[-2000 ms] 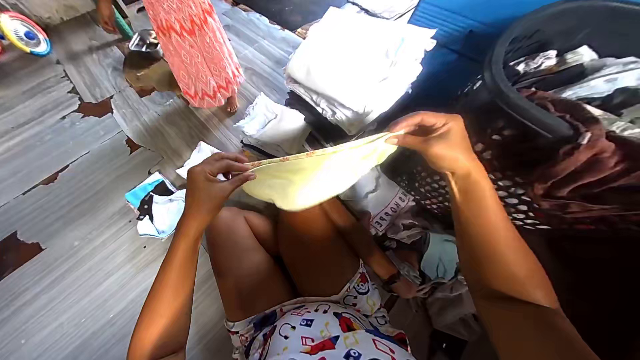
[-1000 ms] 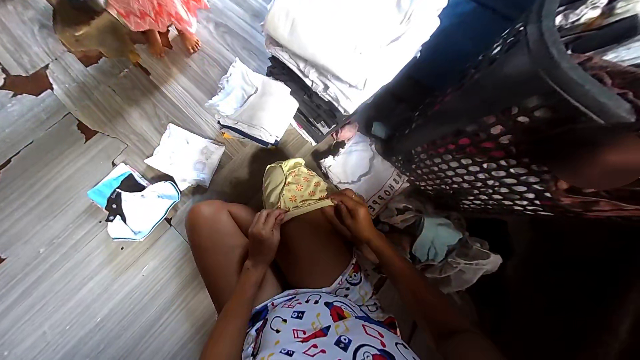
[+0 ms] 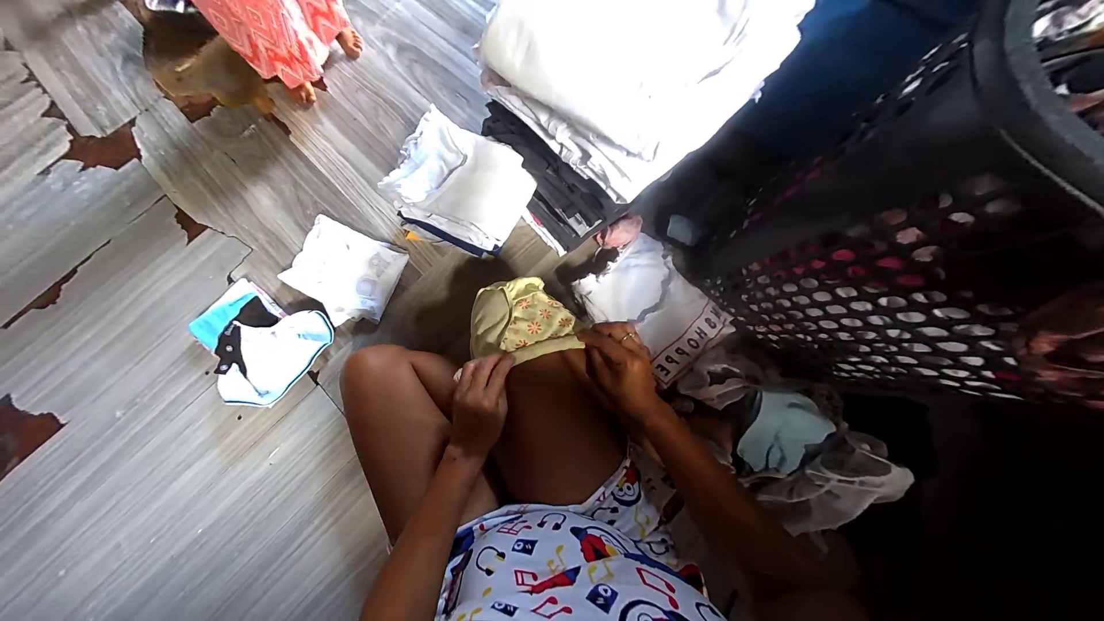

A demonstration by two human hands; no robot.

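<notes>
A yellow cloth garment with an orange flower print point(image 3: 536, 321) lies over my thigh, its waistband edge towards me. My left hand point(image 3: 481, 398) pinches the left end of that edge, and my right hand point(image 3: 619, 362), with a ring on one finger, grips the right end. To the left on the floor are a folded white cloth point(image 3: 347, 269) and a white and light-blue garment with black parts point(image 3: 274, 345). Farther off sit a small stack of folded white clothes point(image 3: 470, 185), folded dark clothes point(image 3: 561, 185) and a tall pile of white clothes point(image 3: 621, 78).
A black perforated plastic laundry basket point(image 3: 1000, 95) stands close on the right. Beside it lie a white bag with printed lettering point(image 3: 642, 285), a pale green cloth point(image 3: 783, 431) and sheer fabric point(image 3: 849, 483). Another person's feet point(image 3: 304, 93) show at the upper left. The floor covering is torn in several places.
My hands have come down from holding the yellow garment stretched in the air to holding it over my thigh, closer together. Its flower print now faces up. The view has shifted.
</notes>
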